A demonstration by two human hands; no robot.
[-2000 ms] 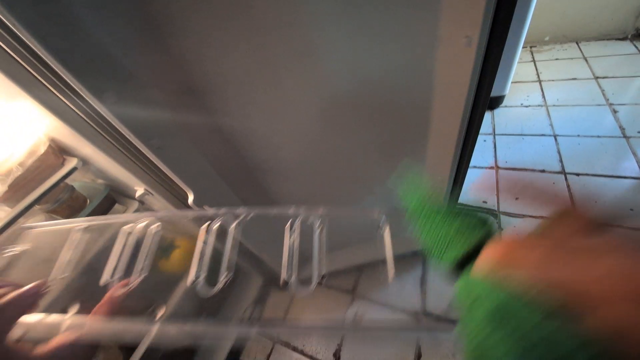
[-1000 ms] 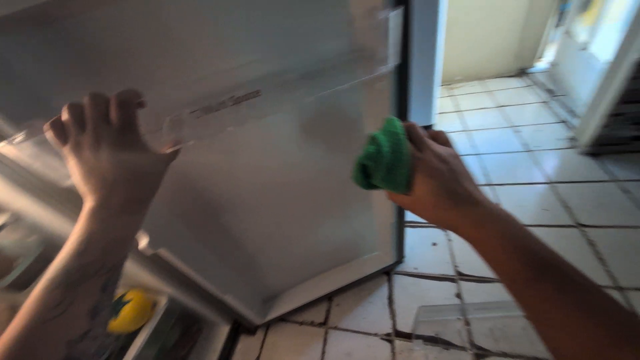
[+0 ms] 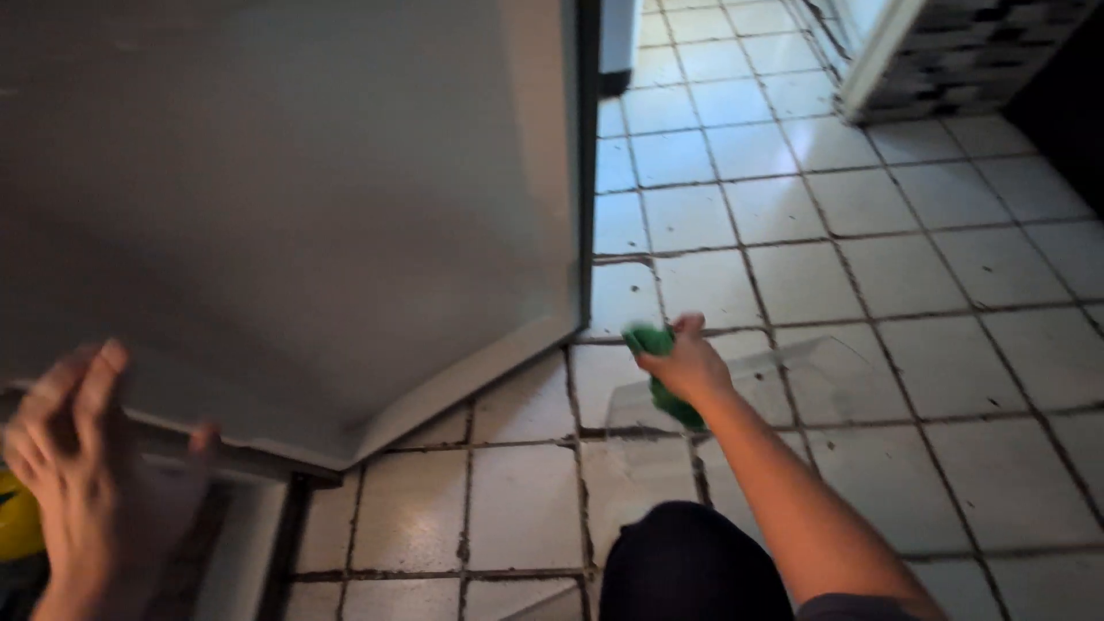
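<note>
My right hand (image 3: 690, 366) grips a bunched green cloth (image 3: 662, 379) low over the floor tiles, right of the refrigerator door's lower corner. A clear plastic piece (image 3: 638, 466) lies on the tiles beneath and beside that hand, its outline faint. At the lower left my left hand (image 3: 82, 431) is raised, blurred, with its fingers apart and nothing seen in it. It is near the bottom edge of the open refrigerator door (image 3: 345, 216), whose inner face shows no shelf in view.
White floor tiles (image 3: 897, 276) with dark joints spread to the right. My dark-clothed knee (image 3: 694, 565) is at the bottom. A yellow object (image 3: 17, 517) sits at the far left by the refrigerator's lower part. A wall end with patterned tiles (image 3: 957, 69) stands at the upper right.
My left hand was at a clear strip across the door a second ago; that strip is out of view now. My right hand with the green cloth has moved from the door's edge down over the floor.
</note>
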